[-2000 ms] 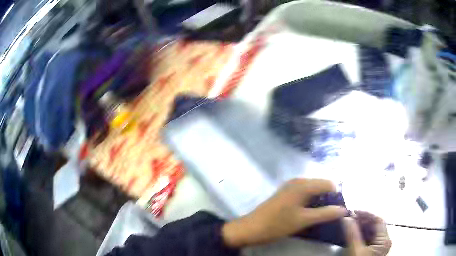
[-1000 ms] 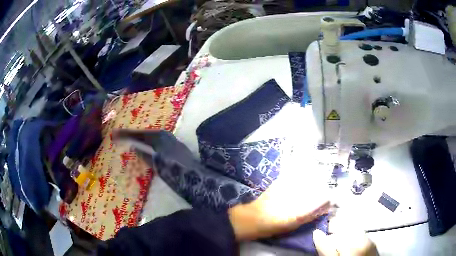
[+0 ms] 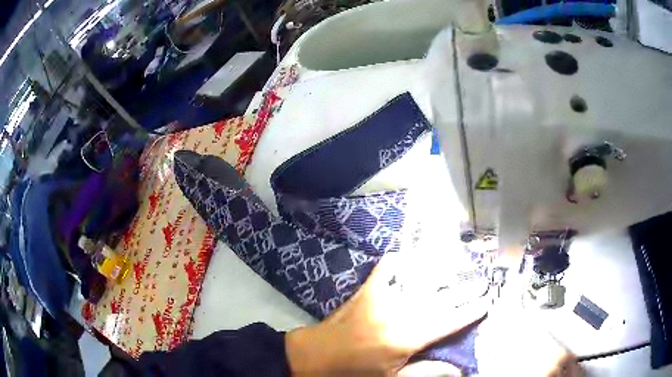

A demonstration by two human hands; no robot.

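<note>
A patterned denim piece (image 3: 269,239) with pale woven lettering lies across the machine table and runs under my left hand (image 3: 361,320). A folded navy strip (image 3: 354,158) lies behind it. My left hand presses on cloth left of the needle; its fingers are washed out by lamp glare. My right hand (image 3: 534,357) is at the bottom edge, very bright and partly cut off, by a small navy cloth part (image 3: 453,350) between the hands. The white sewing machine (image 3: 538,140) stands over the work, its presser foot (image 3: 497,280) in glare.
A dark grey small rectangle (image 3: 590,312) lies right of the needle, with a black flat piece (image 3: 656,283) at the right edge. Tan paper with red print (image 3: 166,258) covers the left board. A small bottle with yellow contents (image 3: 110,266) and purple cloth (image 3: 92,199) are at left.
The patterned piece has come to rest flat with its far end spread left. The view has moved closer to the machine. My left hand remains on cloth beside the needle.
</note>
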